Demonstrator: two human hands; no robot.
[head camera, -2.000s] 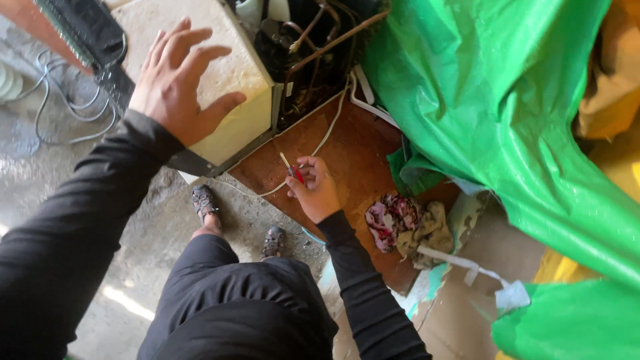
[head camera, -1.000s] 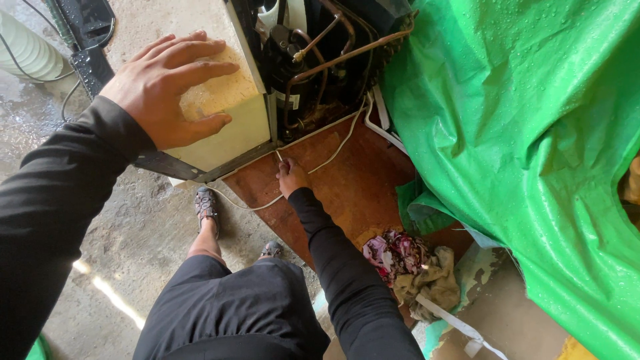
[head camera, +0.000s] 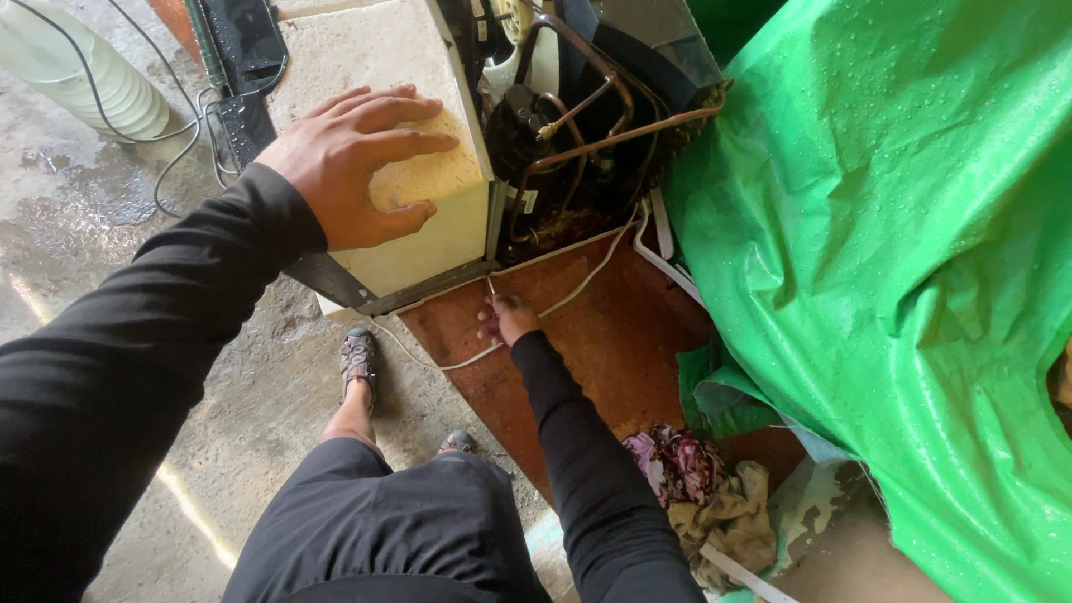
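My left hand (head camera: 356, 163), fingers spread, rests on or just over the off-white top of an outdoor air conditioner unit or similar appliance (head camera: 427, 239); contact is hard to tell. Lower, my right hand (head camera: 507, 318) grips a screwdriver (head camera: 492, 286), its thin shaft pointing at the bottom edge of the casing. Most of its handle is hidden by my fingers. To the right of the casing, a black compressor (head camera: 521, 117) and bent copper pipes (head camera: 615, 144) are exposed. A white cable (head camera: 586, 280) runs past my right hand over the reddish-brown board (head camera: 628, 343).
A wet green tarpaulin (head camera: 888, 201) covers the right side. Crumpled cloths (head camera: 682, 465) lie at the board's lower end. At upper left, a ribbed translucent container (head camera: 92, 71) stands near grey cables (head camera: 199, 126) on the wet concrete floor (head camera: 276, 394). My shoe (head camera: 358, 360) is beside the board.
My right hand has moved from over the board to the casing's bottom edge, with the screwdriver still in it. My left hand remains over the casing's top. The view has shifted.
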